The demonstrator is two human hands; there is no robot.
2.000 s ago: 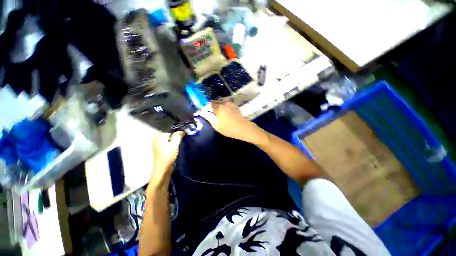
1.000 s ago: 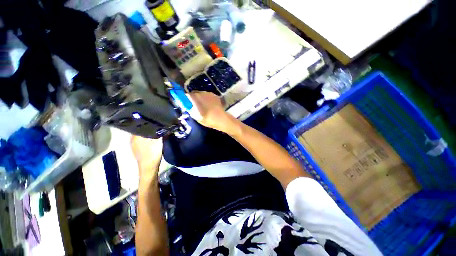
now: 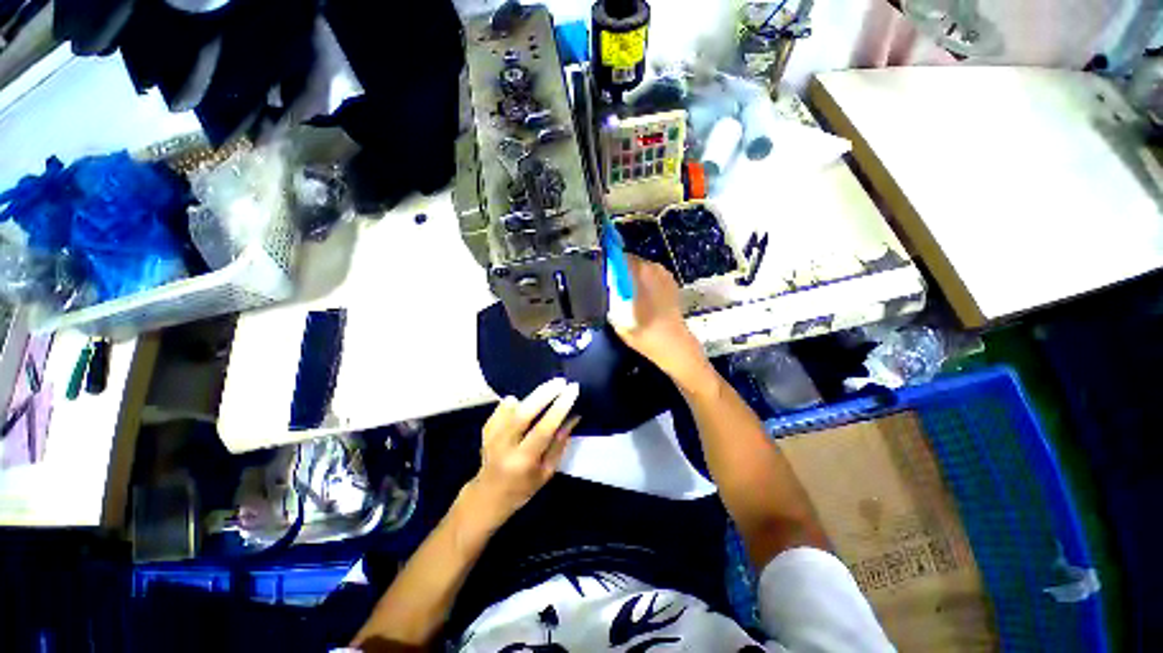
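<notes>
The dark garment [image 3: 612, 389] with a white area lies under the front of the button-sewing machine [image 3: 529, 179] and hangs over the table edge to my lap. The shiny metal clamp [image 3: 568, 341] is over the dark cloth. My left hand [image 3: 526, 440] lies on the cloth in front of the clamp, fingers extended together. My right hand [image 3: 650, 313] is beside the clamp at the cloth's right edge, next to the blue strip [image 3: 619, 262]; its fingertips are partly hidden, so its hold is unclear.
An open tray [image 3: 695, 242] of dark pieces and dark snips [image 3: 754, 256] are right of the machine. A black bottle [image 3: 621, 51] and keypad box [image 3: 645, 151] stand behind. A white basket [image 3: 179, 300] is left, near a dark rectangle [image 3: 316, 367]. A blue crate [image 3: 1020, 510] is lower right.
The view has turned and shifted. My left hand has moved from the machine's left side onto the cloth in front of the clamp. My right hand stays beside the blue strip.
</notes>
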